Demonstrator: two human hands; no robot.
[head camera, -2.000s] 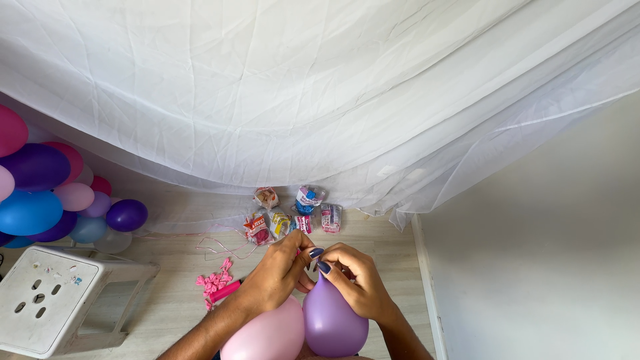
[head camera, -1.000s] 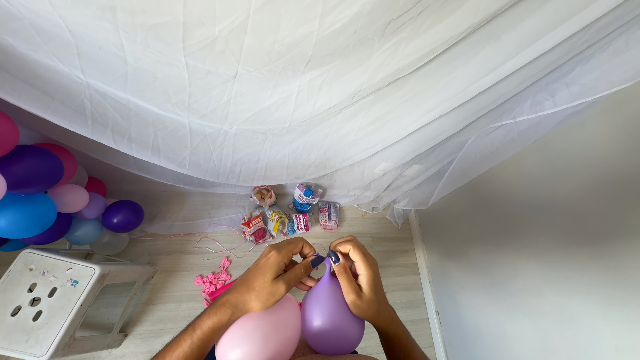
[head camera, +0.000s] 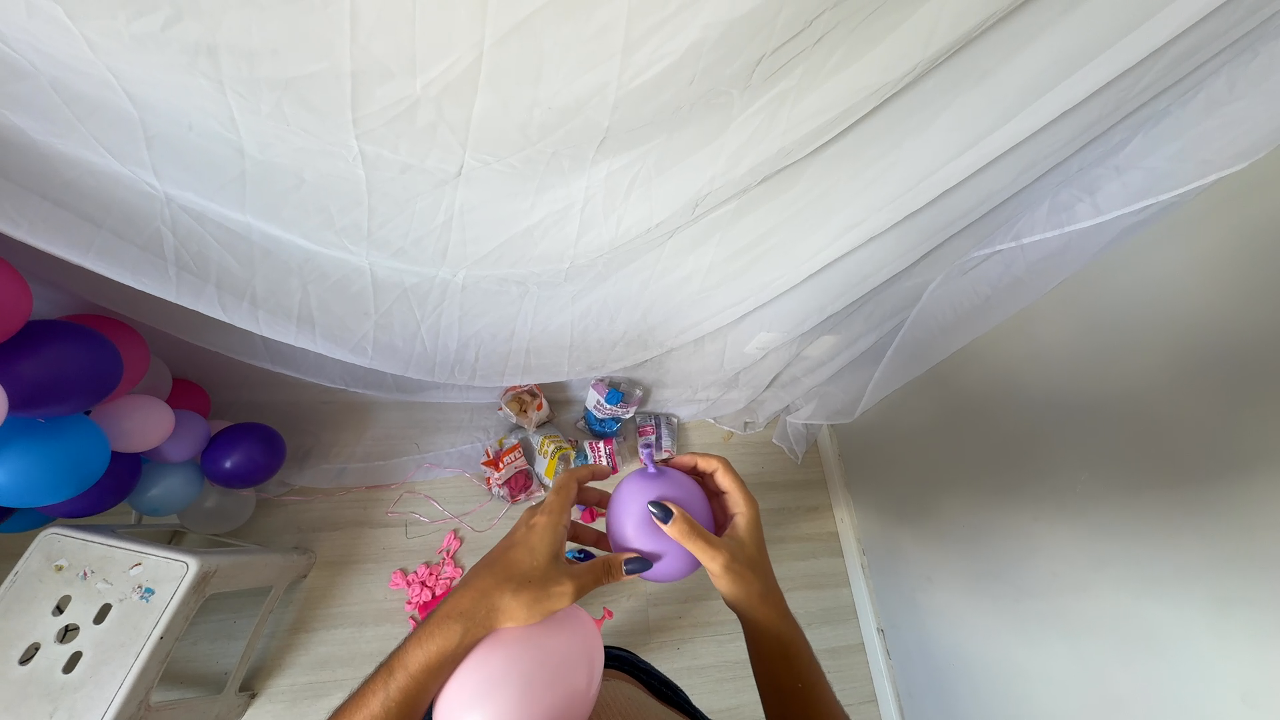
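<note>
A small inflated lilac balloon (head camera: 658, 520) is held between my two hands, its tied neck pointing up and away from me. My right hand (head camera: 722, 530) wraps its right side, thumb across the front. My left hand (head camera: 560, 560) touches its lower left side with the thumb, the other fingers spread behind. Below my left wrist rests a larger light pink balloon (head camera: 525, 672), its neck pointing right, partly over my lap. Uninflated pink balloons (head camera: 428, 582) lie in a pile on the floor, left of my left forearm.
Bags of balloons (head camera: 552, 455) lie by the hem of a white sheer curtain (head camera: 500, 200). Thin pink ribbon (head camera: 440, 510) trails on the floor. A cluster of inflated balloons (head camera: 60, 440) and a white plastic stool (head camera: 90, 620) are at left. A wall (head camera: 1050, 500) stands at right.
My hands have left the lilac balloon's neck and moved onto its sides. The balloon is raised off its place beside the pink one, and its neck now shows a knot.
</note>
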